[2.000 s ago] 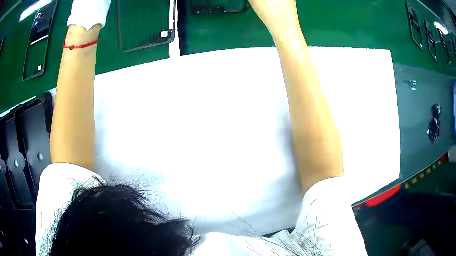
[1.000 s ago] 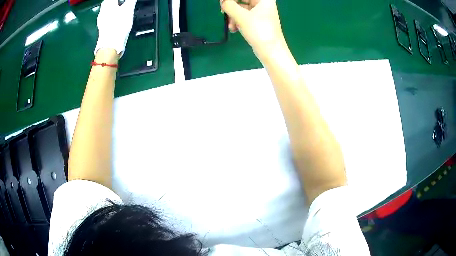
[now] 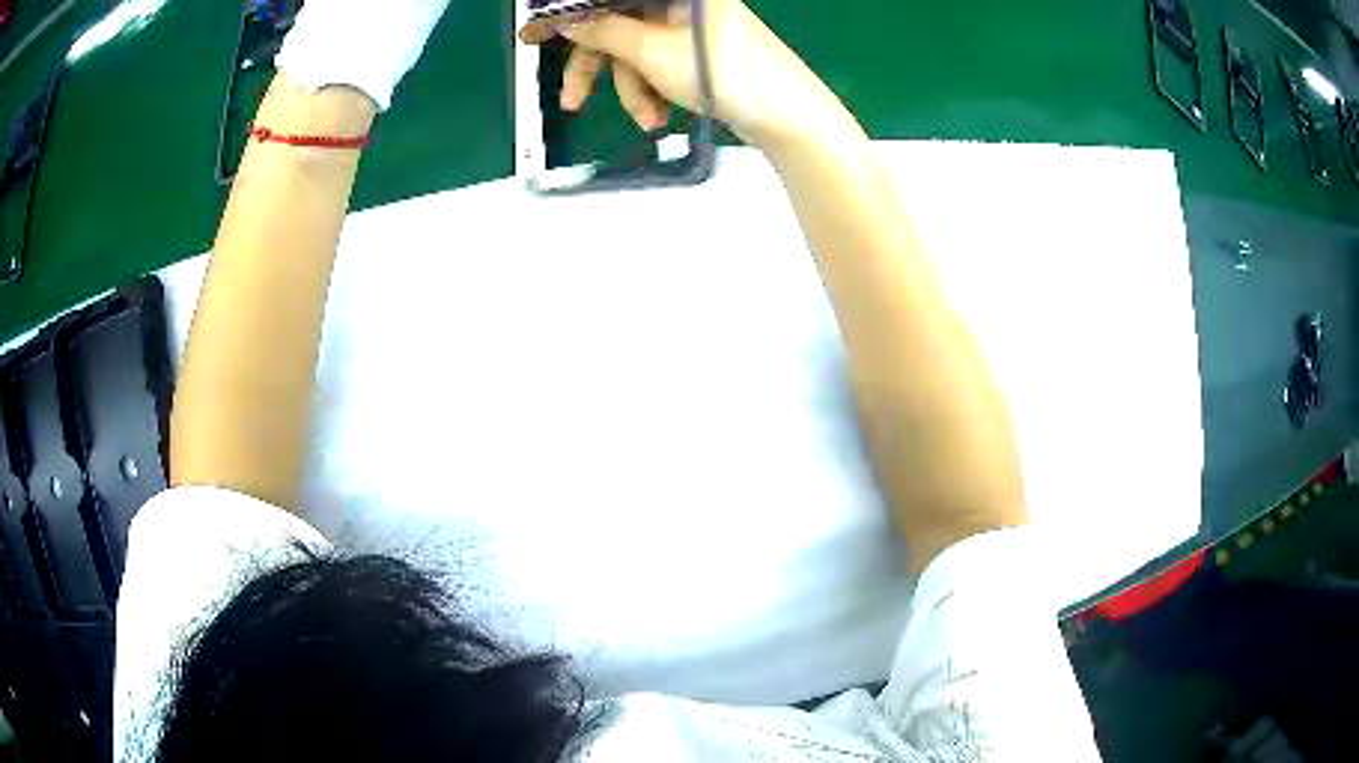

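A phone frame [image 3: 623,182], a thin dark rim with an open middle, is held at the top centre, its near edge over the white sheet's far edge. My bare right hand [image 3: 656,67] grips it; fingers show through the opening. A dark block at its far end is cut off by the picture's top. My left hand [image 3: 362,45], in a white glove, is cut off by the top edge; its fingertips are out of the picture, so its hold cannot be told. Another phone frame [image 3: 231,127] lies on the belt beside the glove, partly hidden.
The green belt [image 3: 984,75] runs across the top, with more frames at far left and right [image 3: 1174,60]. A white sheet [image 3: 596,418] lies before me. A black ribbed tray [image 3: 112,403] is at left. A small dark item [image 3: 1306,368] lies on the grey edge at right.
My right hand has moved left and now holds a phone frame near the sheet's far edge. My left hand has moved up, partly out of the picture. The view has shifted a little.
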